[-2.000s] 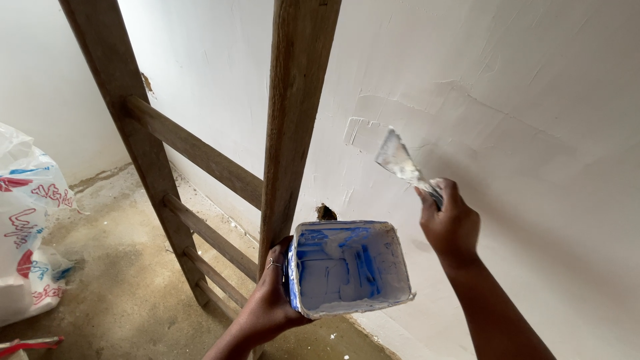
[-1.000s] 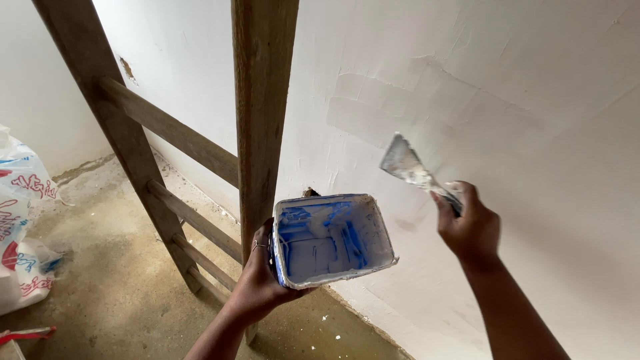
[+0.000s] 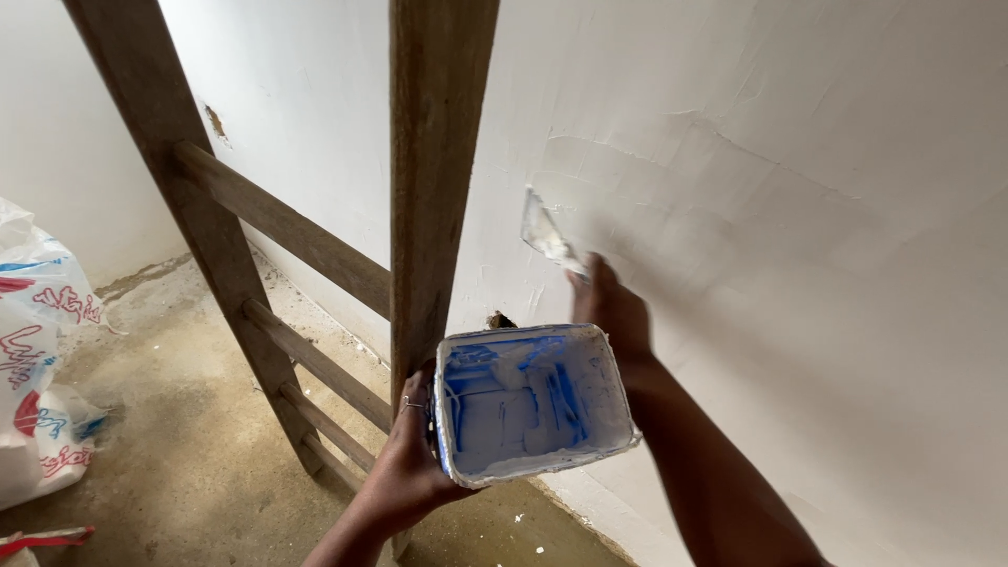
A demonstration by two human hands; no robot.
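Observation:
My left hand (image 3: pixel 413 465) grips the left side of a rectangular blue plastic tub (image 3: pixel 539 405), whose inside is smeared with white filler. A ring shows on one of its fingers. Beyond the tub, my right hand (image 3: pixel 610 307) is closed around the handle of a putty knife (image 3: pixel 547 232), and the handle is mostly hidden. White filler coats the blade, which is at the white plastered wall (image 3: pixel 787 260); whether it touches cannot be told. Around the blade the wall bears smoothed patches and thin ridges.
A wooden ladder (image 3: pixel 429 181) leans just left of the tub, its rail beside my left hand. A printed plastic sack (image 3: pixel 39 354) lies on the concrete floor (image 3: pixel 189 457) at the left. Low on the wall, behind the tub's rim, is a small hole (image 3: pixel 500 320).
My right hand has moved left with the putty knife, from right of the tub to just above its right corner. My left hand still holds the tub.

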